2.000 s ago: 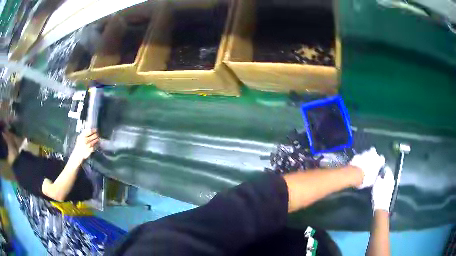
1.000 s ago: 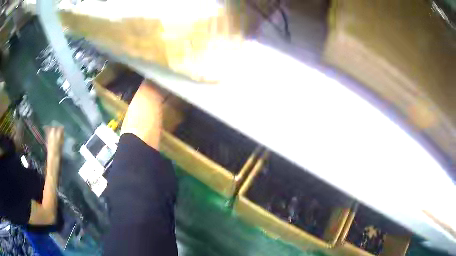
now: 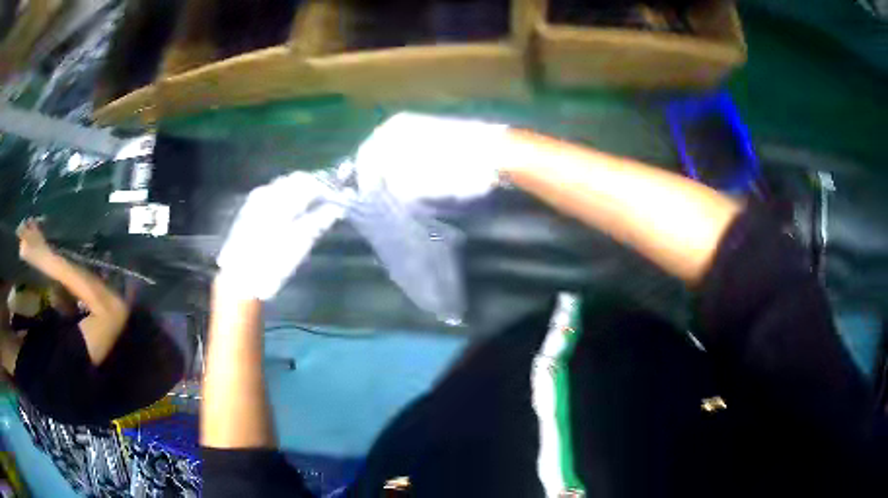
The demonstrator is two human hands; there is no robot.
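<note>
My left hand, in a white glove, pinches the top edge of a translucent plastic bag. My right hand, also in a white glove, grips the same edge, close beside the left. The bag hangs down limp between and below the hands, over the green mat. Its contents, if any, cannot be made out. The gloves are bright and slightly blurred, so single fingers are hard to tell.
Open cardboard boxes with dark contents stand in a row behind. A blue-rimmed tray is at the right, with a mallet beyond it. At the left are a black-and-white device and another person's arm.
The view has swung back from the shelf to the mat. Both my gloved hands are now in front of me, holding a plastic bag that was not visible before.
</note>
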